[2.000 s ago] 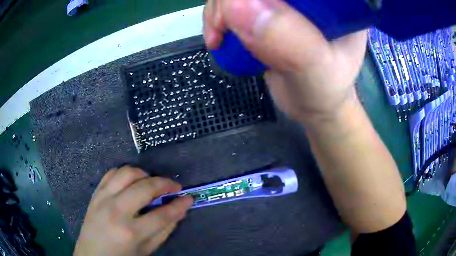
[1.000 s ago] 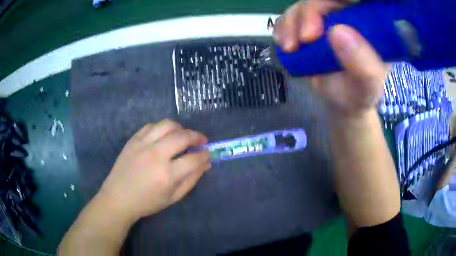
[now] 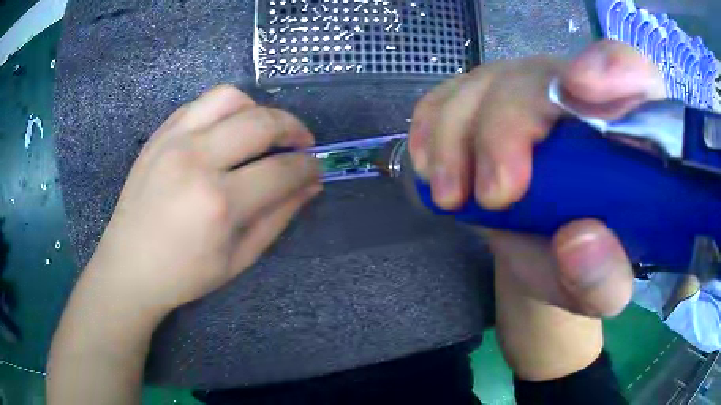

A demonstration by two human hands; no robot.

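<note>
My left hand [image 3: 213, 190] holds the left end of a lilac handle housing [image 3: 348, 147] flat on the dark grey mat. A green circuit board [image 3: 348, 162] shows inside the housing. My right hand [image 3: 522, 158] grips a thick blue electric screwdriver [image 3: 656, 190], which lies level across the view from the right. Its metal nose [image 3: 398, 157] is over the right part of the housing and hides that end. Whether the tip touches a screw cannot be seen. The black screw tray [image 3: 371, 39], with many silver screws, lies beyond the housing.
The work mat [image 3: 316, 308] lies on a green bench [image 3: 28, 198] with small white scraps at left. Purple housings [image 3: 672, 55] are stacked at the upper right. Light blue cloth or plastic [image 3: 696, 312] shows at the right edge. A white rail [image 3: 32, 28] crosses the upper left corner.
The screwdriver in my right hand has come down from beside the tray to the housing's right part. My left hand still holds the housing. The view has shifted, with the tray now cut by the top edge.
</note>
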